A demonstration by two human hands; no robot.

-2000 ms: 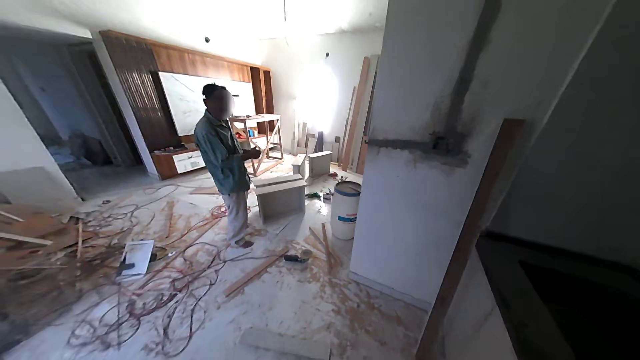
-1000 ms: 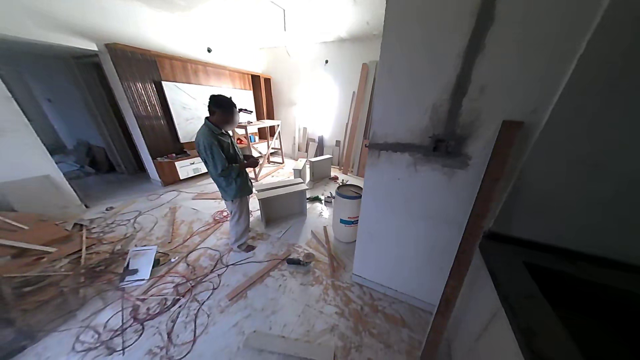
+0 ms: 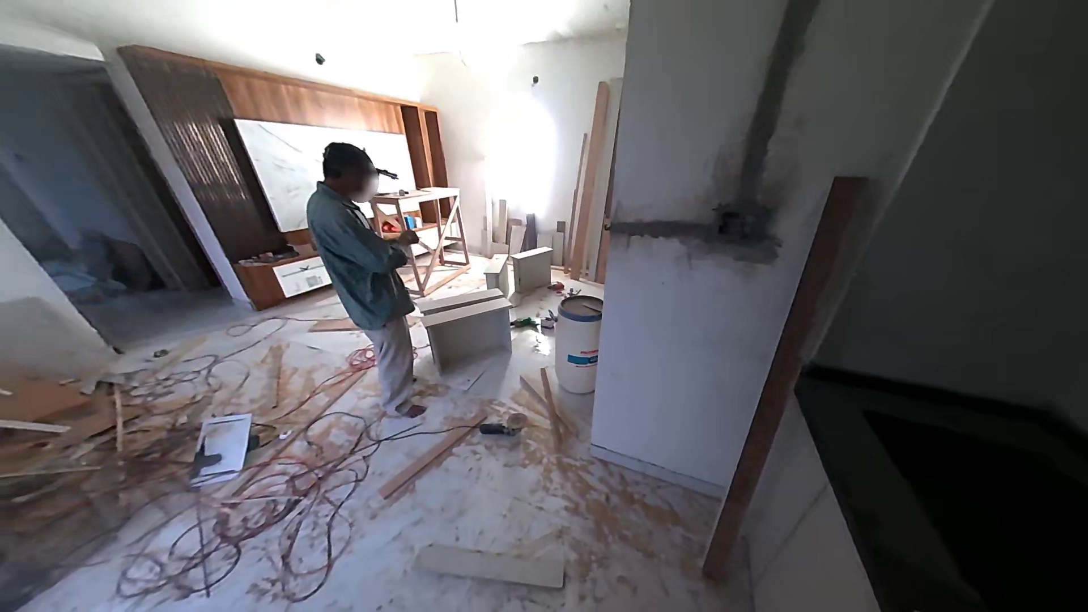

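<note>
Neither my left hand nor my right hand shows in the head view. A co-worker (image 3: 361, 255) in a green shirt and light trousers stands left of the middle, head bowed, hands together in front of the chest; whether they hold anything cannot be told. Beside the co-worker, pale box-like panels (image 3: 467, 331) rest on the floor. A white drum with a dark lid (image 3: 579, 348) stands by the wall's edge. On the floor nearer to me lie a corded power tool (image 3: 500, 429), a wooden strip (image 3: 432, 456) and a pale board (image 3: 491, 565).
Tangled cables (image 3: 314, 510) and sawdust spread over the floor, with wood offcuts (image 3: 51, 416) at the left. A wooden plank (image 3: 786, 374) leans on the right wall beside a dark counter (image 3: 837, 476). Behind the co-worker is a wooden stand (image 3: 438, 246); tall boards (image 3: 590, 178) lean further back.
The co-worker has turned a little and the head is bowed lower than two seconds ago. The things on the floor lie as before.
</note>
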